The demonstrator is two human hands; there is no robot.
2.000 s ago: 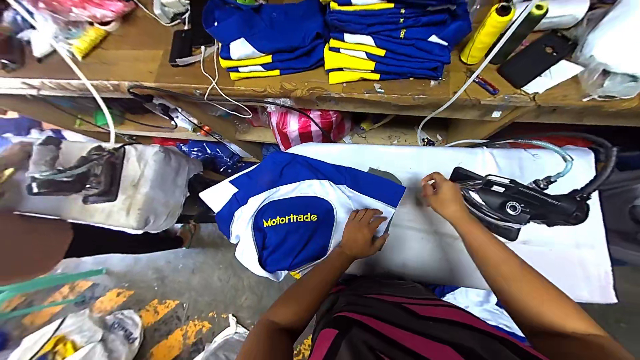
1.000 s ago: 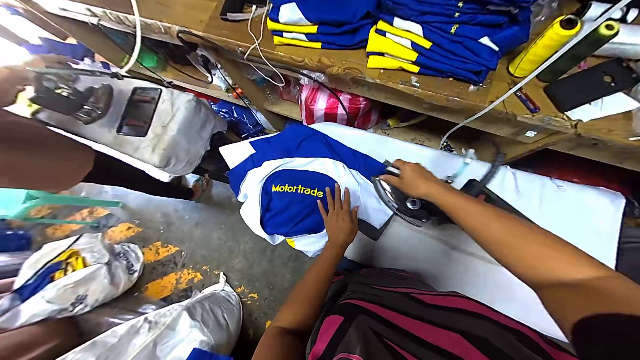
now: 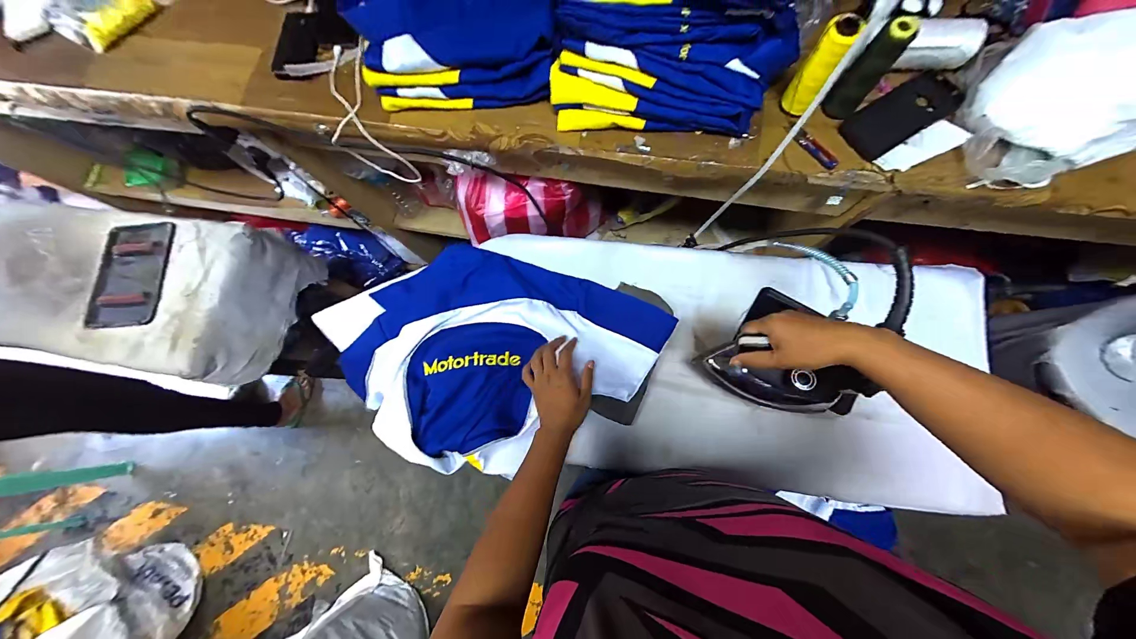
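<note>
A blue and white shirt [image 3: 479,275] with yellow lettering lies over the left end of an ironing board covered in white cloth [image 3: 674,444]. Flat on the shirt's white part rests my left hand [image 3: 559,386], its fingers spread. My right hand [image 3: 785,342] grips the handle of a black steam iron [image 3: 803,382], which sits on the white cloth to the right of the shirt, apart from it. A grey flat piece [image 3: 626,408] shows from under the shirt's sleeve. A hose and a cable run from the iron toward the back.
Folded blue shirts [image 3: 666,71] are stacked on a wooden shelf [image 3: 497,133] behind the board, beside thread cones [image 3: 821,67] and a black phone [image 3: 901,115]. Another padded board [image 3: 213,293] with a metal iron rest [image 3: 131,275] stands left, near a person's leg [image 3: 133,399]. Sacks [image 3: 373,603] lie on the floor.
My right hand took hold of the iron between the first and second frames. Since one second ago it has moved the iron right, away from the shirt's edge. My left hand stays on the shirt.
</note>
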